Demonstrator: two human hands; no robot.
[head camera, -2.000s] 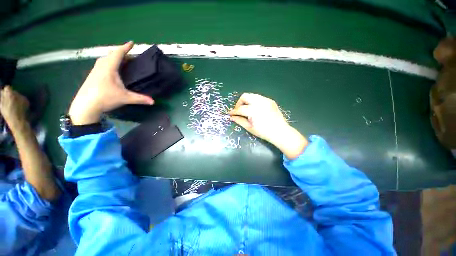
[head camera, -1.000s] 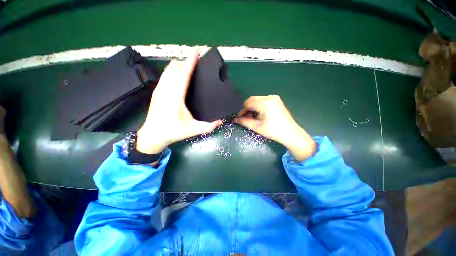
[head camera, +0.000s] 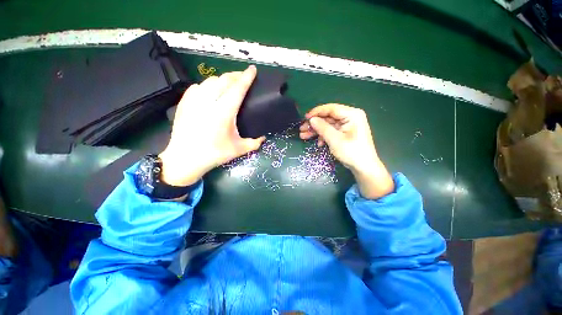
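My left hand (head camera: 206, 123) holds a matt black panel (head camera: 269, 107) between thumb and fingers, bent upward over the bench. My right hand (head camera: 342, 132) is at the panel's lower right corner with thumb and forefinger pinched; whether a ring is between them is too small to tell. A scattered pile of tiny silver rings (head camera: 289, 165) lies below the panel, between the hands. A stack of black panels (head camera: 111, 92) lies fanned at the left, with a ring on the top one.
A yellow item (head camera: 206, 69) lies near the white strip (head camera: 345, 66). A few stray rings (head camera: 430, 159) lie to the right. Crumpled brown kraft paper (head camera: 530, 154) is at the bench's right edge. A brown carton (head camera: 502, 267) stands below right. Blue sleeves of people show at both lower edges.
My left hand has moved from the stack and taken hold of a black panel over the rings. My right hand has come to the panel's corner. The view has shifted and tilted.
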